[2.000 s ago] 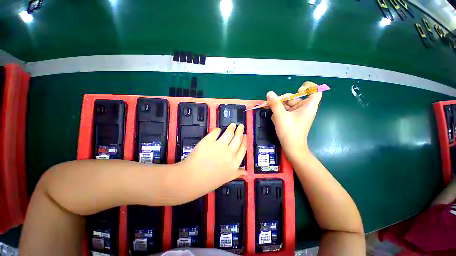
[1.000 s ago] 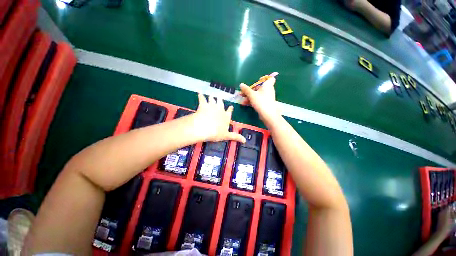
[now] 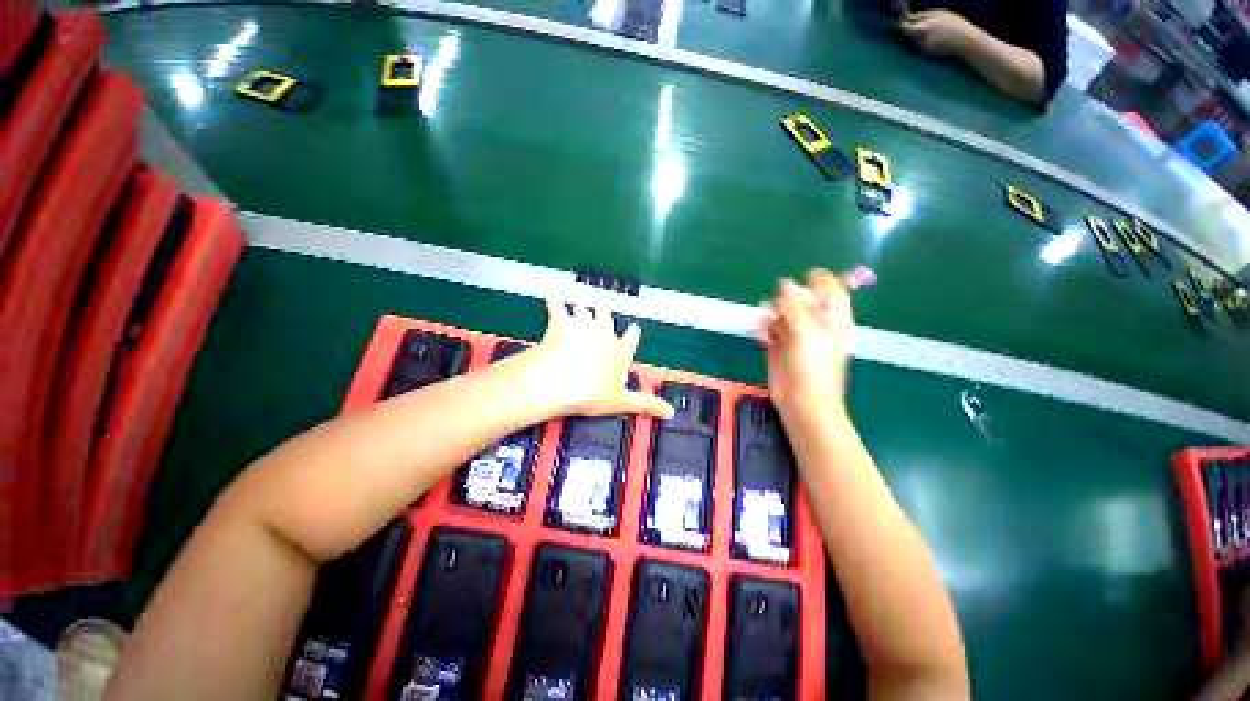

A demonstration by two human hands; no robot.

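Note:
The red-orange foam tray [image 3: 546, 520] holds two rows of black phones with their back covers off; one phone [image 3: 681, 473] shows its white label. My left hand [image 3: 590, 363] is spread, fingers apart, over the tray's far edge and the top of the phones behind it. My right hand [image 3: 809, 329] is blurred, raised above the pale line beyond the tray's far right. The pink end of the pick-up tool [image 3: 861, 277] sticks out of it; the tip cannot be made out. Small black pads [image 3: 607, 284] lie in a row on the pale line.
Stacked red trays [image 3: 151, 370] stand at the left. Yellow-and-black frames [image 3: 809, 133] lie scattered on the far green bench. Another filled tray [image 3: 1193, 507] is at the right edge. A person's arm [image 3: 980, 52] rests across the bench at the upper right.
My right hand has moved right, away from the black pads, with the tool. My left hand stays over the tray's far edge. The view has shifted, showing more of the far bench.

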